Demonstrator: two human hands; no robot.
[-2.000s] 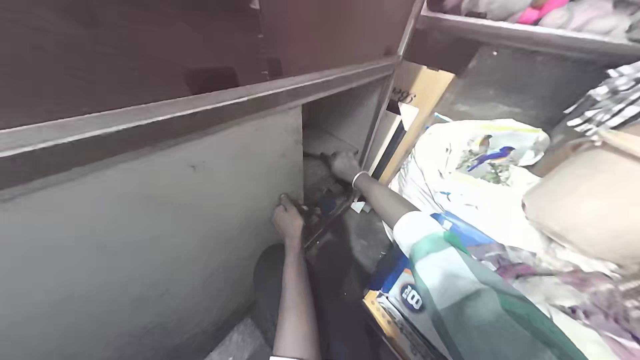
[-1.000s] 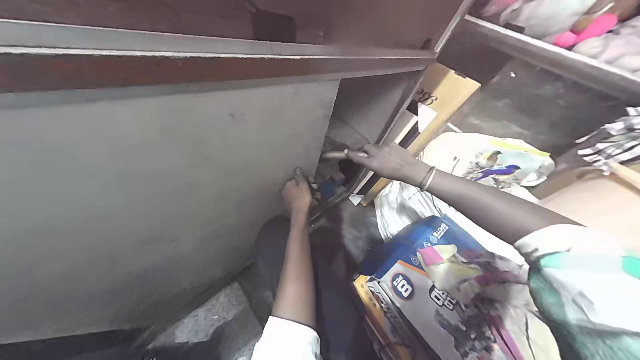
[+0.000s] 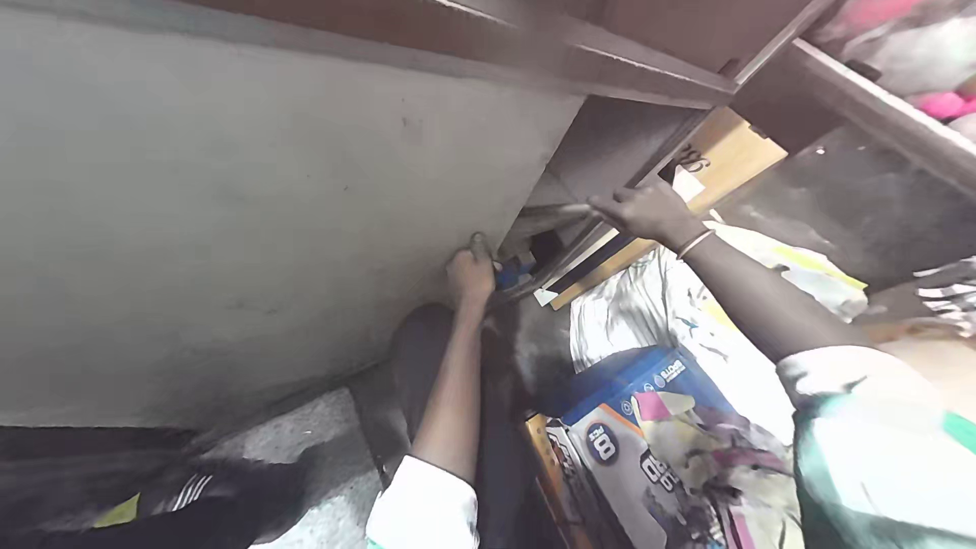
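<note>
My left hand (image 3: 471, 273) grips the edge of a pale sliding panel (image 3: 305, 183) of a cabinet, low beside its gap. My right hand (image 3: 648, 210), with a bangle on the wrist, is at the right side of the gap. Its fingers are closed on the end of a pale, thin stick-like piece (image 3: 553, 209) that reaches into the cabinet. Inside the cabinet, blue and dark items (image 3: 515, 271) lie low behind the panel edge; what they are cannot be told.
A flat cardboard box (image 3: 736, 156) leans against the cabinet's right side. White plastic bags (image 3: 633, 313), a blue box (image 3: 648, 381), printed cartons (image 3: 610, 457) and crumpled cloth (image 3: 732, 465) lie at right. A shelf edge (image 3: 884, 103) crosses the upper right. My legs are below.
My right hand has moved from inside the gap out to its right side, drawing the pale piece along. My left hand stays at the panel edge. The view has shifted closer.
</note>
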